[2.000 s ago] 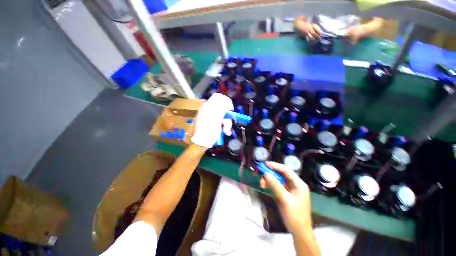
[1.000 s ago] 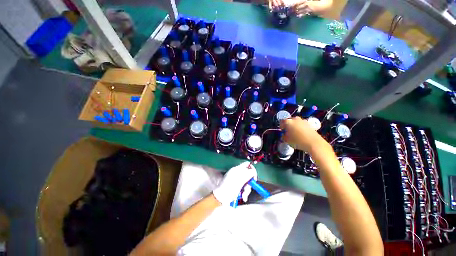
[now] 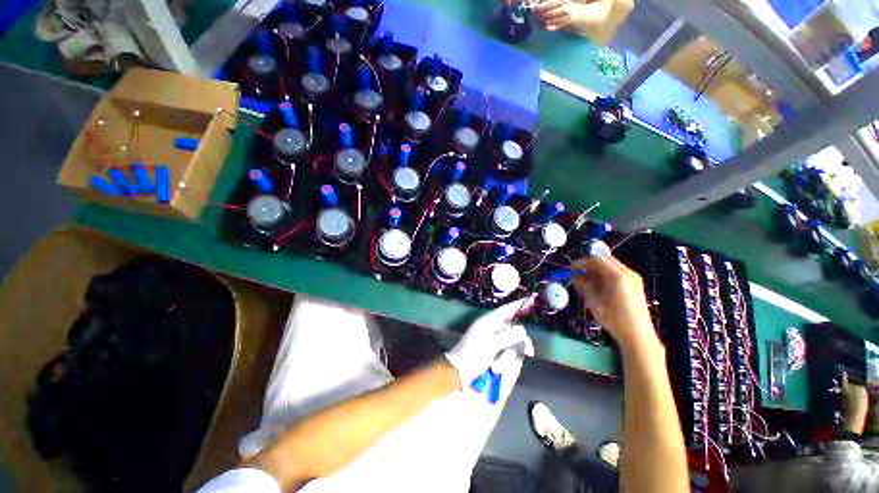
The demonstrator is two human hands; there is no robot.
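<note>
Black housings with round silver drivers [image 3: 334, 226] and upright blue cells stand in rows on the green bench [image 3: 405, 306]. My left hand [image 3: 489, 349], in a white glove, holds blue cells [image 3: 488, 385] below its palm, at the bench's front edge; its fingertips reach the front row beside a silver driver [image 3: 551, 297]. My right hand [image 3: 609, 289], bare, is over the right end of the rows, its fingertips at a blue cell [image 3: 567, 274] above that driver. Whether the cell is seated is hidden by the fingers.
An open brown cell box [image 3: 207, 144] is at the left. A large carton [image 3: 253, 332] of black parts is below it. A black tray [image 3: 665, 279] with lines of parts and wires is at the right. A metal post [image 3: 713, 188] slants overhead. Another person's hands [image 3: 578, 13] are opposite.
The view has shifted right. My left hand has moved from over my lap to the front row's right part. My right hand has moved further right along the rows, now at a blue cell.
</note>
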